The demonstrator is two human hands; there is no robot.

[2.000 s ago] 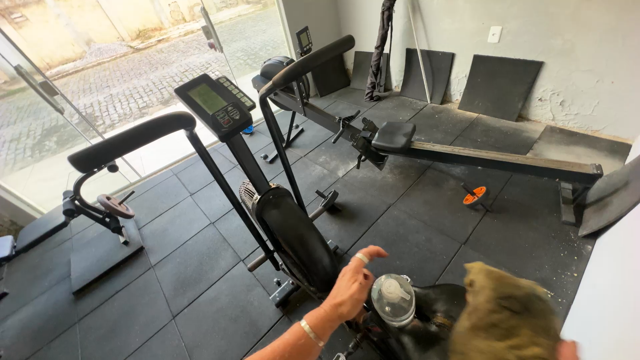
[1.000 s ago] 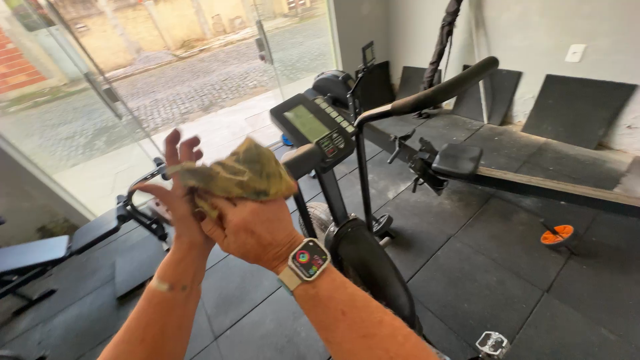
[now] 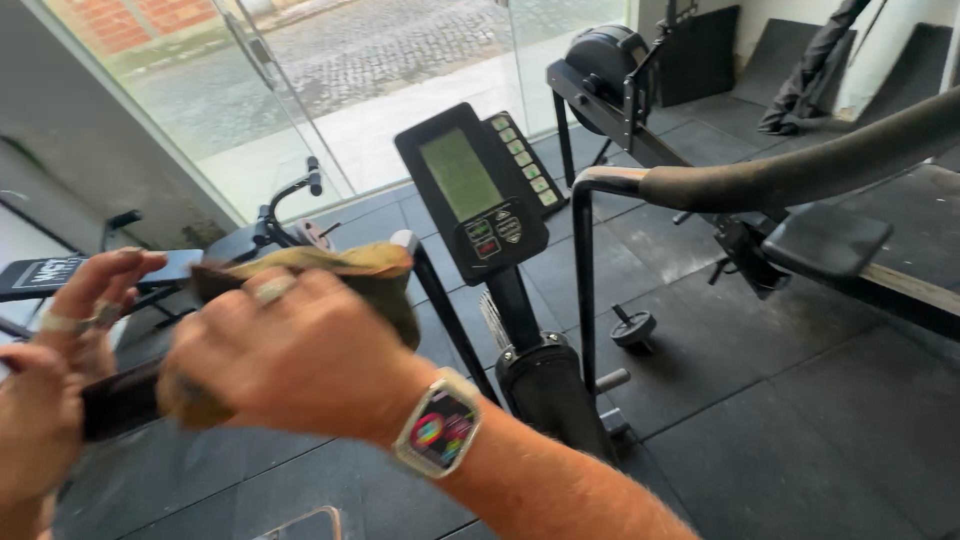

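My right hand [image 3: 292,352], wearing a ring and a smartwatch [image 3: 440,425], presses a yellowish-green cloth [image 3: 375,289] around the padded left handlebar [image 3: 124,401] of an exercise bike. My left hand [image 3: 45,405] is at the left edge beside the end of that handlebar, fingers raised and somewhat curled, apart from the cloth; whether its palm touches the bar is unclear. The bike's console [image 3: 472,195], with a grey display, stands right of the cloth. Farther right is the other padded handlebar [image 3: 787,169]. Below the console is the bike's black frame cover [image 3: 555,405].
A rowing machine with a black seat [image 3: 829,236] stands at the right. An ab wheel [image 3: 632,330] lies on the black tile floor [image 3: 750,435]. A weight bench [image 3: 172,266] is at the left. Glass doors [image 3: 300,97] are behind. A clear-edged object [image 3: 326,517] shows at the bottom.
The cloth, by my right side two seconds ago, was between both hands one second ago and now wraps the left handlebar under my right hand. The view has swung left.
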